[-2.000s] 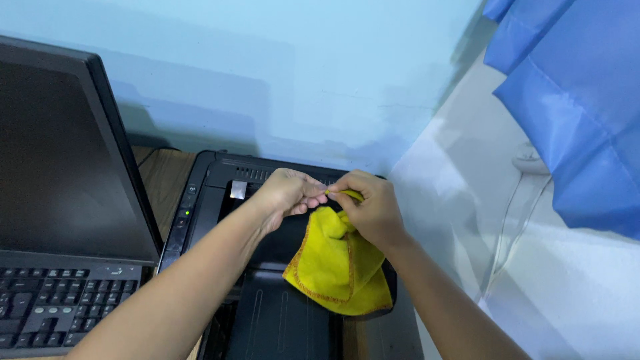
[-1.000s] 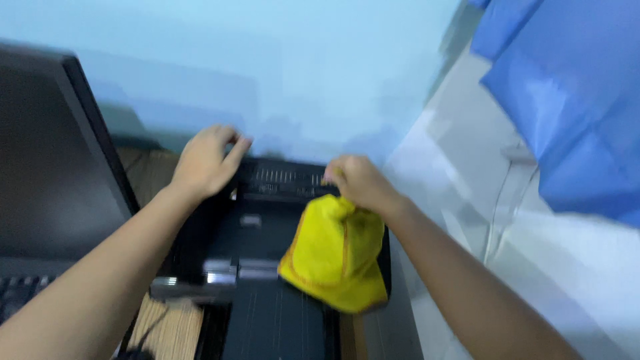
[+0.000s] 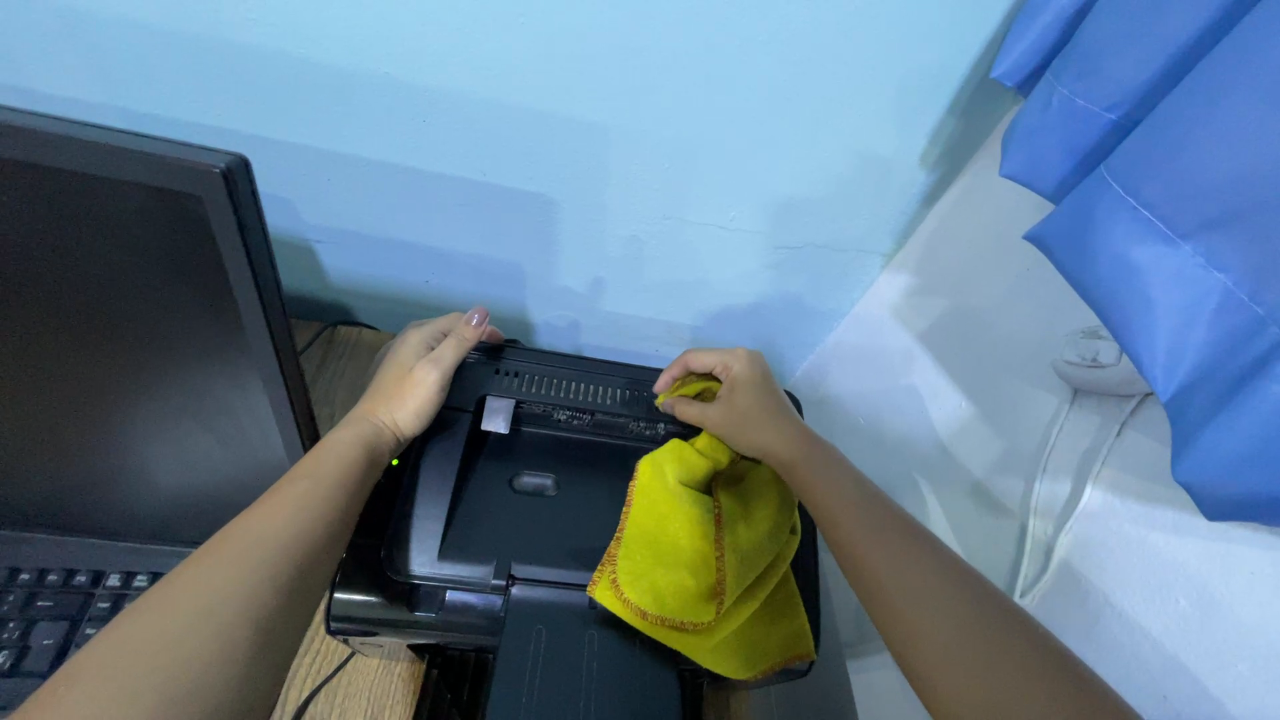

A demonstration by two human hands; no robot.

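A black printer (image 3: pixel 540 500) with an extended front tray lies below both hands. My left hand (image 3: pixel 425 370) rests on the printer's back left corner, thumb raised, with no cloth in it. At the printer's back right, my right hand (image 3: pixel 735 405) pinches a bunched end of a yellow cloth (image 3: pixel 700 550) with orange-brown stitched edges. The rest of the cloth hangs over the right part of the printer. The pinched end is beside the row of vent slots (image 3: pixel 575 388).
A black monitor (image 3: pixel 110 340) and a black keyboard (image 3: pixel 60 610) stand at the left on a wooden desk (image 3: pixel 350 675). The pale blue wall (image 3: pixel 600 200) rises right behind the printer. A blue curtain (image 3: pixel 1170 230) hangs at the right, near a white fixture with cords (image 3: pixel 1100 365).
My left hand has let go of the cloth end and moved left to the printer's back corner. My right hand still holds the cloth.
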